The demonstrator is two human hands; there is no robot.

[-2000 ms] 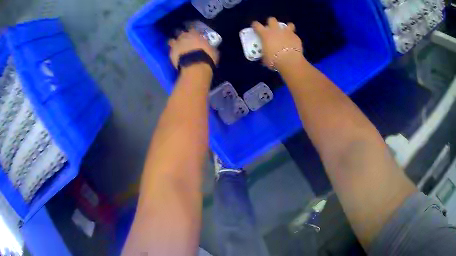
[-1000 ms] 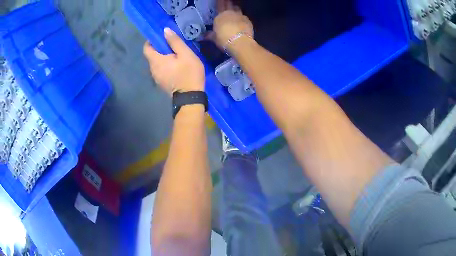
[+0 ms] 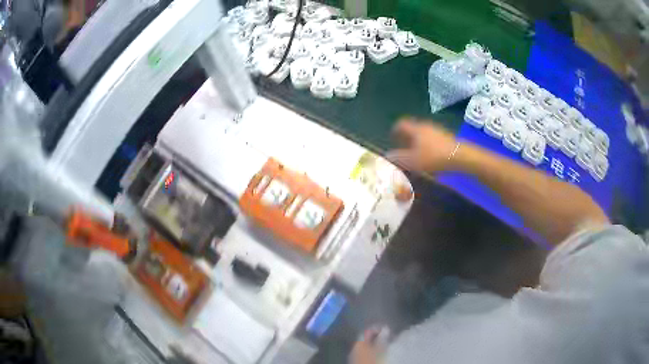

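My right hand (image 3: 425, 144), blurred, is over the dark green bench edge beside the machine bed's rounded corner; I see nothing in it and its fingers look apart. My left hand (image 3: 366, 348) is small and partly cut off at the bottom edge; whether it holds anything is unclear. On the white machine bed (image 3: 285, 114), an orange fixture (image 3: 267, 190) holds two white socket units, one in each pocket. A second orange fixture (image 3: 160, 264), near the driver head, shows a white unit; its other pocket is unclear.
White units (image 3: 322, 58) lie in a loose pile on the green mat (image 3: 388, 89). A clear plastic bag (image 3: 450, 82) lies beside rows of units (image 3: 523, 110) on the blue mat (image 3: 491, 192). The orange driver head (image 3: 92, 231) is at left. A black block (image 3: 249, 271) sits on the bed.
The view has turned from the blue crates to the machine and benches. My hands have left the crate; the right is now by the bed's corner and the left low near my body.
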